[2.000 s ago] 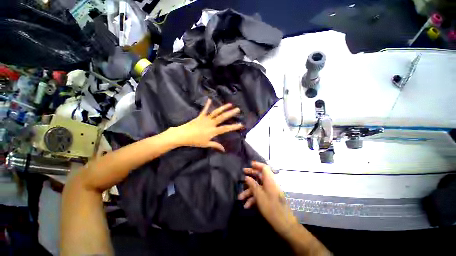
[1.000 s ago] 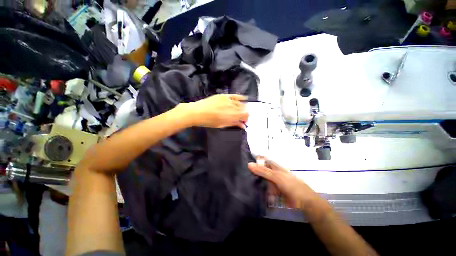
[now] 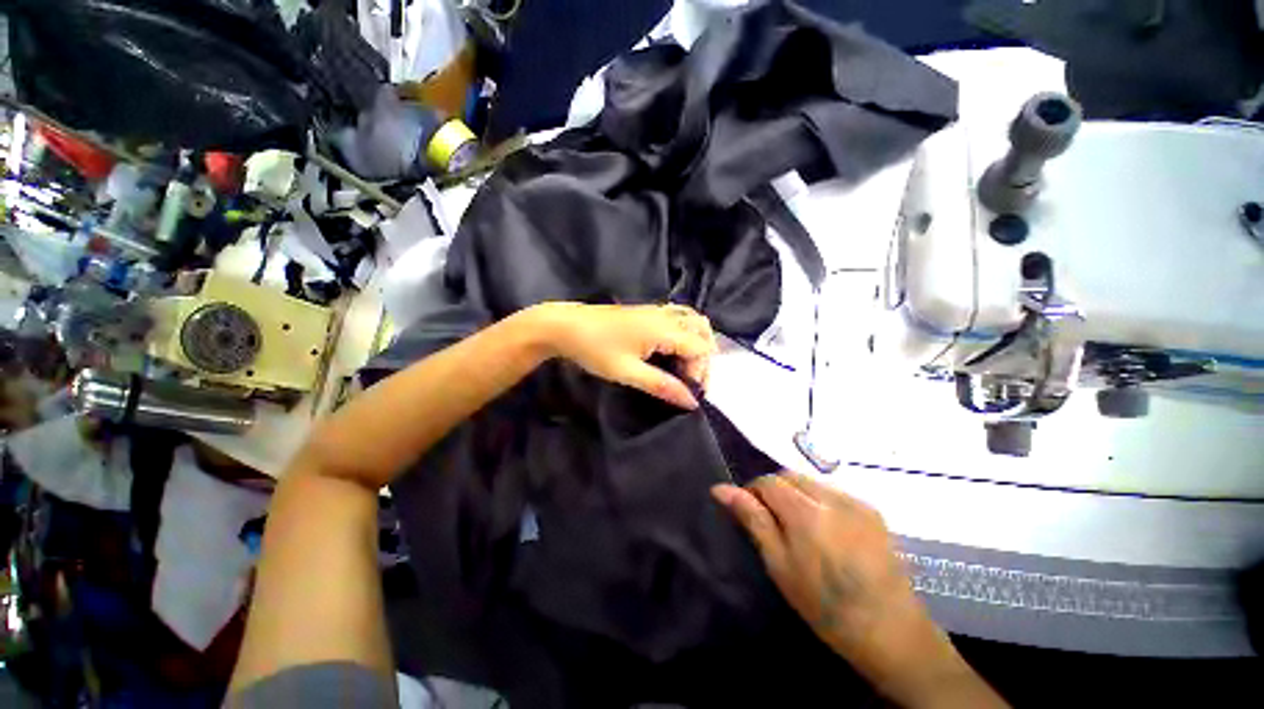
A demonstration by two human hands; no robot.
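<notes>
The dark charcoal garment (image 3: 610,540) lies in a large soft heap left of the needle area and hangs over the table's front edge. My left hand (image 3: 645,349) pinches its edge near the middle of the view. My right hand (image 3: 818,554) holds the same edge lower down, nearer the front. The edge runs fairly straight between both hands. The presser foot and needle area (image 3: 1012,395) of the white sewing machine (image 3: 1137,249) stands to the right, with no cloth under it. The fingertips are partly hidden by cloth and hand.
A ribbed grey knob (image 3: 1033,153) stands on the machine head. A measuring tape (image 3: 1067,589) runs along the table's front edge. At left are a cream-yellow machine (image 3: 243,339), scraps and a yellow-ended spool (image 3: 452,146). A black plastic bag (image 3: 153,76) lies at upper left.
My left hand, first spread flat on the garment, has closed on its edge. My right hand has taken hold of the edge too. The view has shifted, so the machine appears farther right.
</notes>
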